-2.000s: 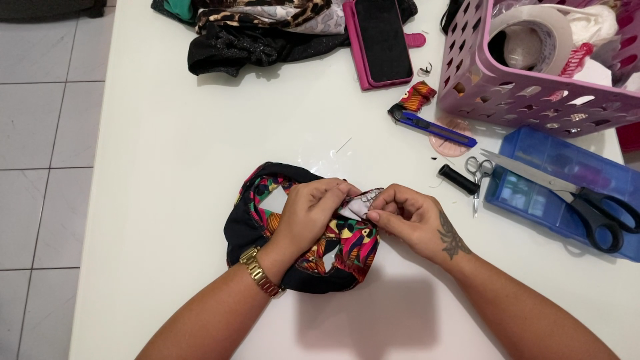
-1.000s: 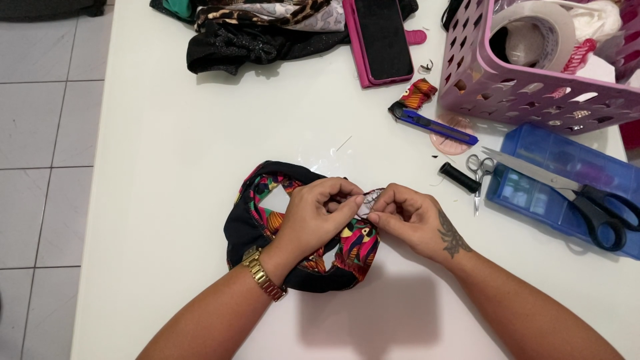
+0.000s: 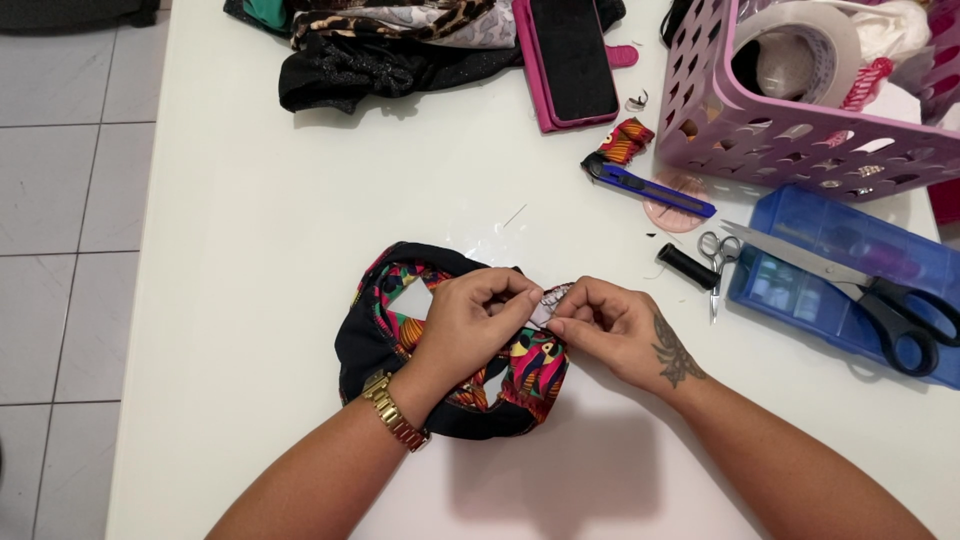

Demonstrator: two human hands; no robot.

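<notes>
A black fabric piece with a colourful patterned lining (image 3: 536,367) lies bunched in a ring on the white table. My left hand (image 3: 480,307), with a gold watch on the wrist, rests over it and pinches its upper right edge between thumb and fingertips. Close beside it, my right hand (image 3: 607,326) pinches the same edge, where a whitish underside with stitching shows between the hands. Whether a needle is between the fingers cannot be told. A thin needle or pin (image 3: 515,215) lies on the table above the fabric.
Right of my hands are a black thread spool (image 3: 688,266), small scissors (image 3: 717,262), large scissors (image 3: 862,289) on a blue organizer box (image 3: 780,300), and a blue utility knife (image 3: 656,189). Farther back are a pink basket (image 3: 787,142), a phone (image 3: 574,60) and folded dark fabric (image 3: 360,71).
Between the earlier frames my left fingertips moved a little right along the edge toward my right hand. Both hands stay at the fabric, which lies in the same place.
</notes>
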